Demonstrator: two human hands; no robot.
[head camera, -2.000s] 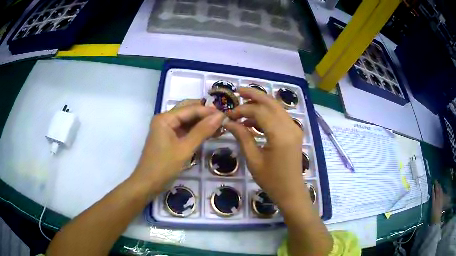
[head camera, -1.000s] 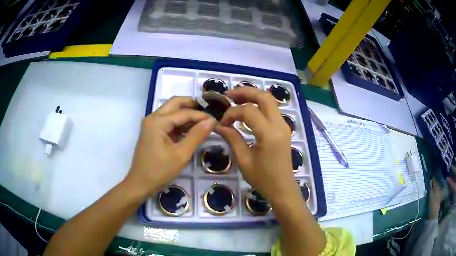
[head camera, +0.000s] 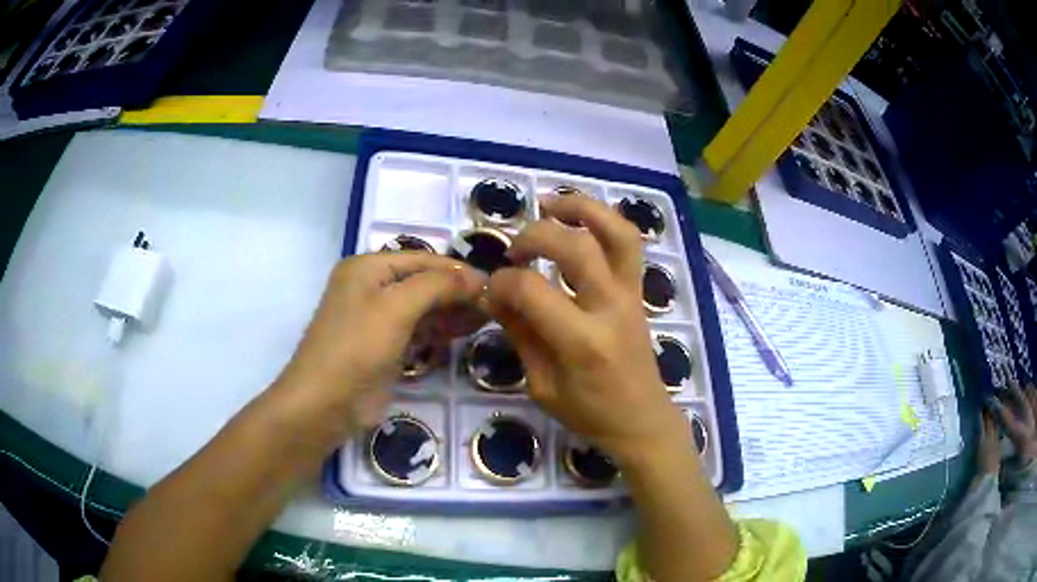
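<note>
A round smartwatch head (head camera: 487, 248) with a dark face, gold rim and pale film tab is at my fingertips, over the second row of the compartment tray (head camera: 733, 455). Its lower part is hidden by my fingers. My left hand (head camera: 381, 324) and my right hand (head camera: 586, 324) meet at its lower edge, fingers pinched. Several dark watch heads with pale tabs lie in the tray's compartments, such as one in the bottom row (head camera: 505, 448). The top left compartment (head camera: 412, 193) holds no watch. My hands hide some middle compartments.
A white charger (head camera: 133, 284) with a cable lies on the white mat (head camera: 216, 205) at left. A pen (head camera: 751, 318) lies on a printed sheet (head camera: 813, 421) at right. Behind are a grey translucent tray (head camera: 500, 51) and yellow post (head camera: 796, 97). Another person's hands (head camera: 1006, 426) show far right.
The watch head's face, lit with coloured spots two seconds ago, looks dark now. It sits slightly lower and flatter to the view. My right fingers have curled in, and the watch at left in the second row shows more.
</note>
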